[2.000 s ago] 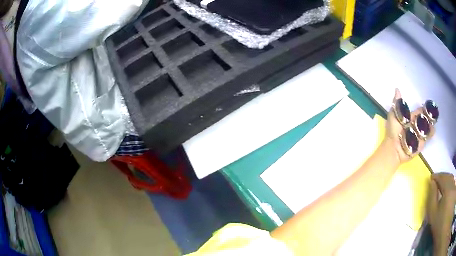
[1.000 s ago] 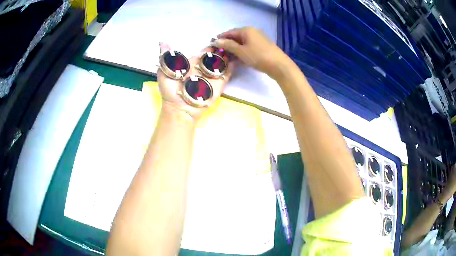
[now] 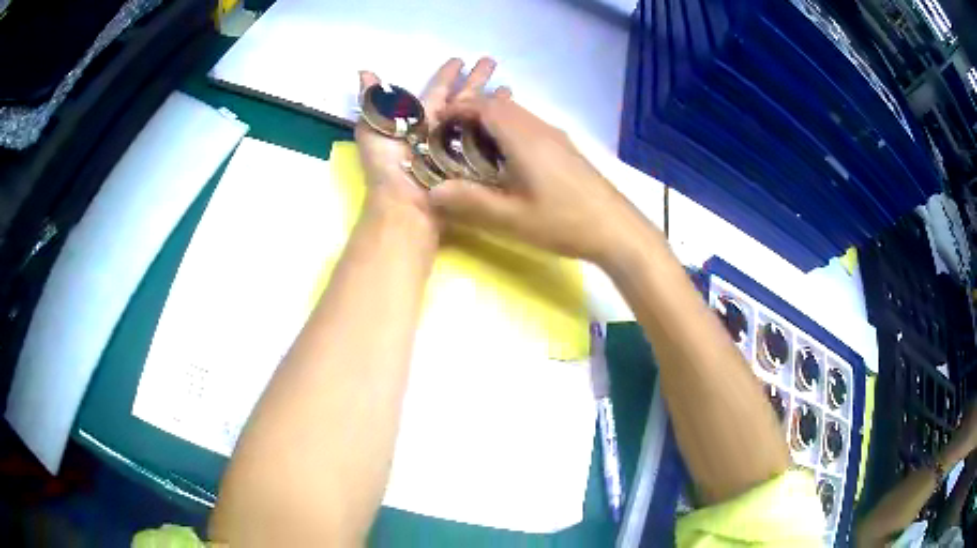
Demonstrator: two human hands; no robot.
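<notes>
My left hand [image 3: 386,161] is palm up at the upper middle, with smartwatch heads on it. One watch head [image 3: 393,110] with a gold rim and dark reddish face lies near the thumb. My right hand [image 3: 525,177] closes over the other watch heads [image 3: 455,148], which are tilted and bunched together against the left palm. Its fingers partly hide them, so their exact number cannot be told. Small white tabs show at the screen edges.
White sheets [image 3: 268,268] and yellow paper [image 3: 514,284] lie on the green mat [image 3: 139,353]. A pen [image 3: 606,428] lies right of them. A blue-framed watch tray [image 3: 787,369] is at right, tall stacked trays [image 3: 750,118] behind. White foam strip [image 3: 118,257] at left. A person's arm [image 3: 921,482] shows far right.
My right hand has moved from the far edge of the left palm to over the watch heads and closed around some. Those heads, lying flat before, are now tilted together.
</notes>
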